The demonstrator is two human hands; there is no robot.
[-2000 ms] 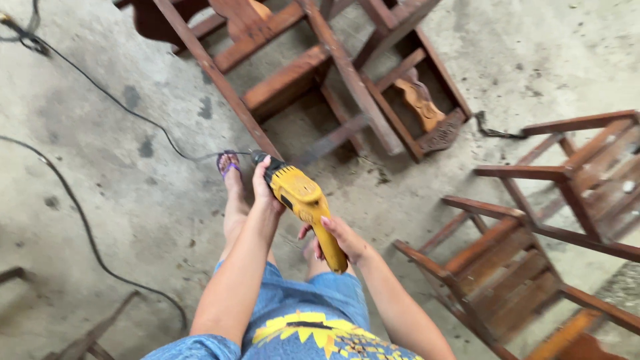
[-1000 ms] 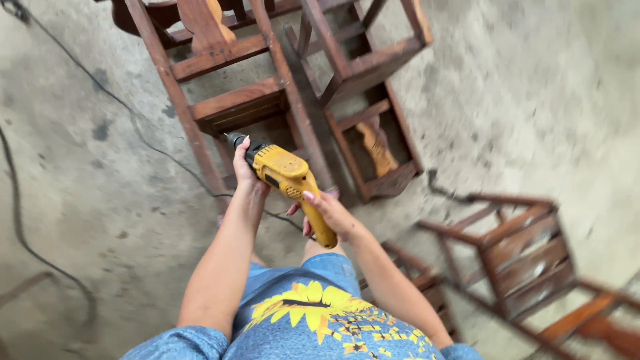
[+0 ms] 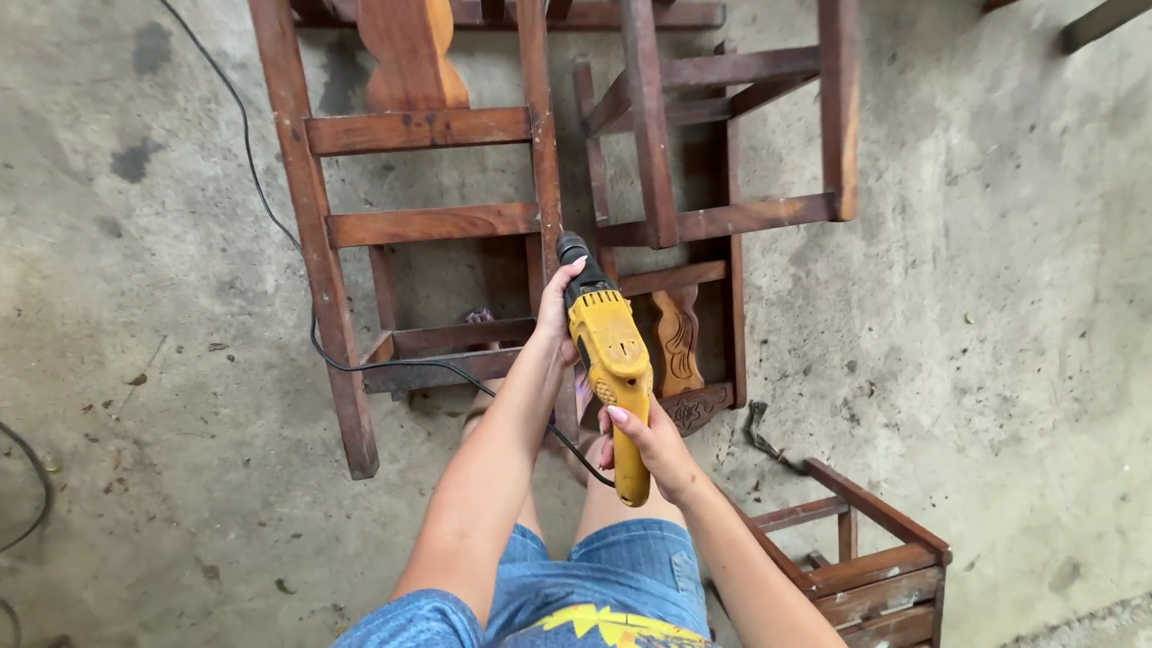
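A yellow and black corded power drill is held in front of my body, its black chuck pointing up and slightly left in the view. My left hand grips the black front part just behind the chuck. Around the rear handle is my right hand, its thumb on the near side; the trigger is hidden. The chuck lies over the right rail of a brown wooden chair in the view; whether they touch I cannot tell. No bit can be made out. The black cord runs from the handle leftward across the chair.
Right of that chair, another wooden chair frame overlaps one with a carved back splat. A slatted chair lies at the lower right. More cable curves at the left edge of the concrete floor. My feet are beside the near chair.
The view has shifted, and the chairs now appear larger and closer around the drill. Both hands keep hold of the drill, whose front end now overlaps the chair's side rail.
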